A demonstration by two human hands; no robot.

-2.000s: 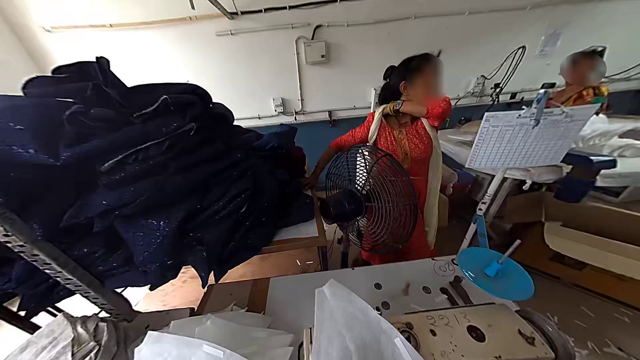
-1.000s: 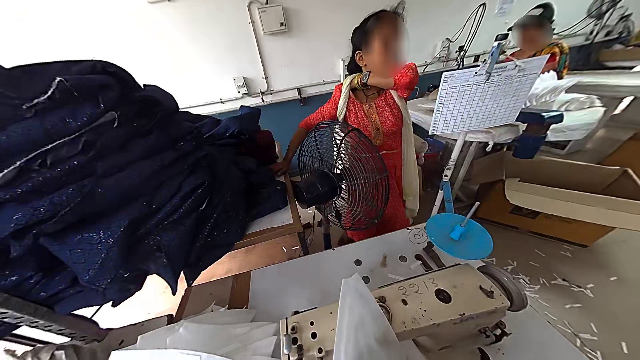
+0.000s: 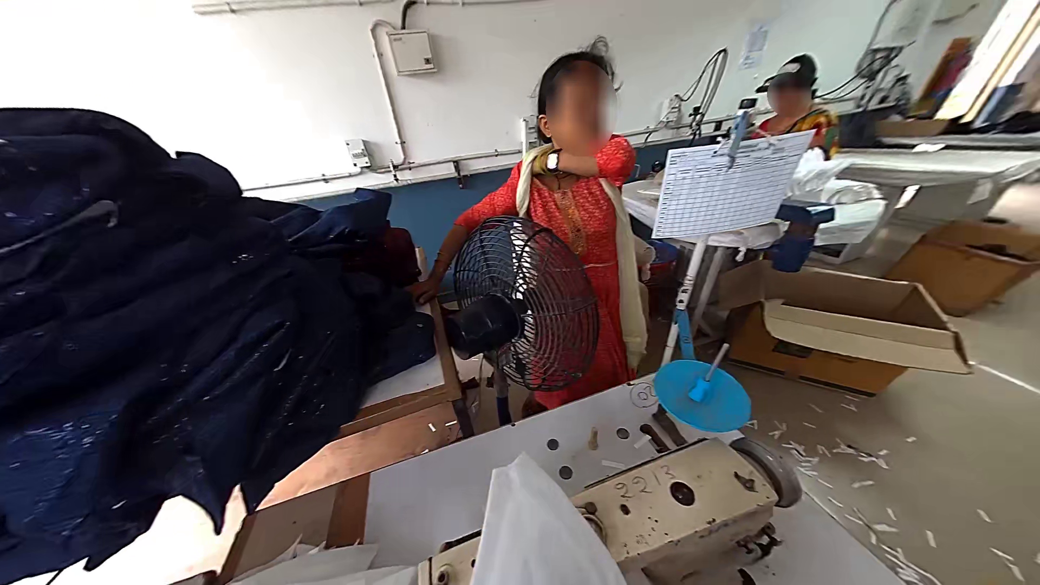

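Neither of my hands shows in the head view. At the bottom, a cream industrial sewing machine (image 3: pixel 682 504) sits on a white table (image 3: pixel 439 479), with a piece of white fabric (image 3: pixel 536 528) standing up in front of it. More white fabric pieces (image 3: pixel 333 565) lie at the bottom left. A blue plastic thread-stand disc (image 3: pixel 704 396) is behind the machine. Dark navy fabric (image 3: pixel 162 325) is heaped high on the left.
A black caged fan (image 3: pixel 536 305) stands beyond the table. Behind it a person in red (image 3: pixel 577 236) rests one hand on a table edge. A paper chart (image 3: pixel 731 187) hangs on a stand. Open cardboard boxes (image 3: pixel 845 325) and scattered scraps lie on the floor at right; another person sits farther back.
The view has swung to the right and down, bringing more of the sewing machine and the boxes into sight. The person in red keeps one arm raised in front of the chin.
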